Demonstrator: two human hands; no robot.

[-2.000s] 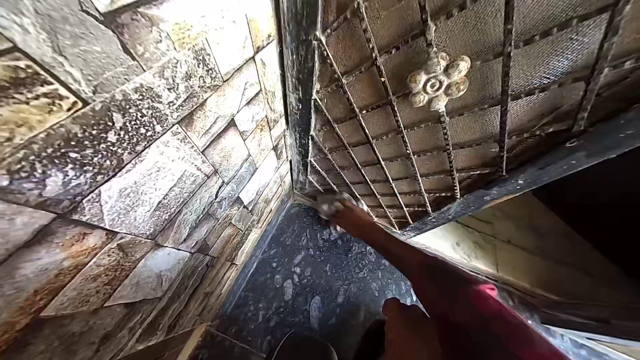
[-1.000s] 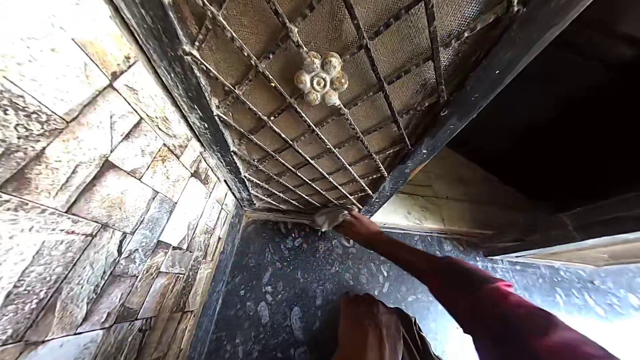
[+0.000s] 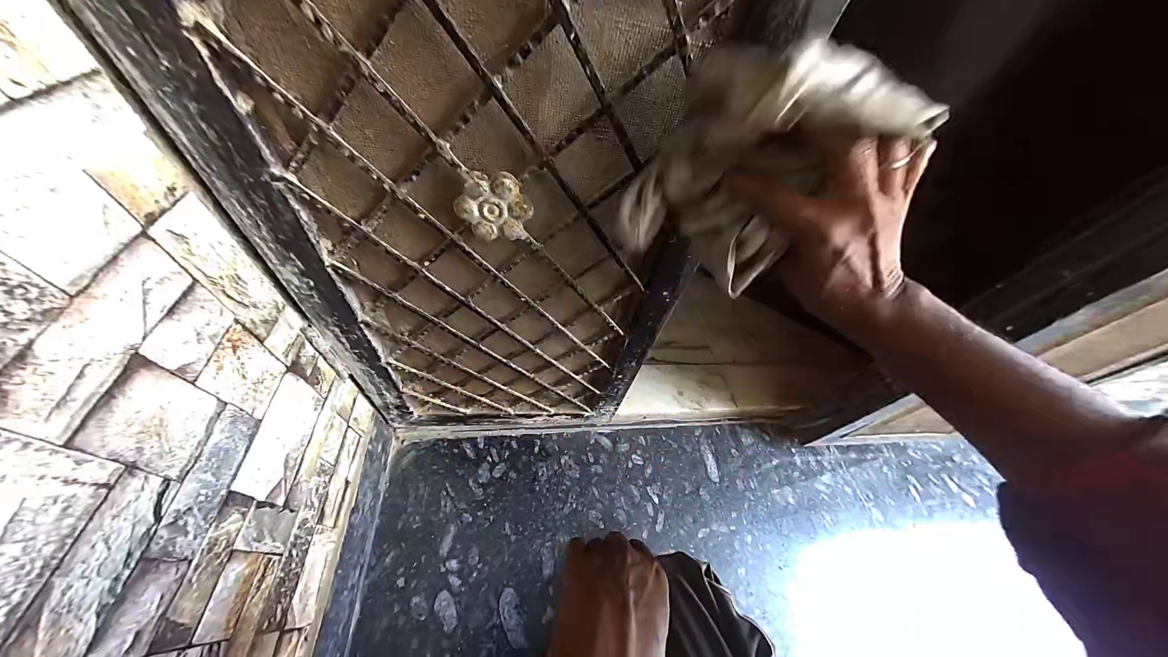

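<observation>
My right hand (image 3: 849, 219), with a ring on one finger, grips a crumpled pale cloth (image 3: 730, 164), blurred by motion. The cloth lies over the dark frame bar (image 3: 652, 319) at the right edge of a window grille. Twisted metal bars cross in front of woven mesh (image 3: 566, 119), and a flower-shaped metal ornament (image 3: 493, 205) sits where bars meet. Low in the view, my left hand (image 3: 613, 593) is curled with its knuckles up, beside dark cloth (image 3: 712, 611); whether its fingers hold anything is hidden.
Rough stone cladding (image 3: 155, 392) covers the wall at the left. A speckled dark stone slab (image 3: 511, 529) spans below the grille, with bright glare at its right. A dark opening (image 3: 1031, 119) lies right of the frame, above a pale ledge (image 3: 1113, 338).
My right hand has moved up with the cloth, from the grille's bottom corner to higher on the right frame bar. The view has shifted to the right.
</observation>
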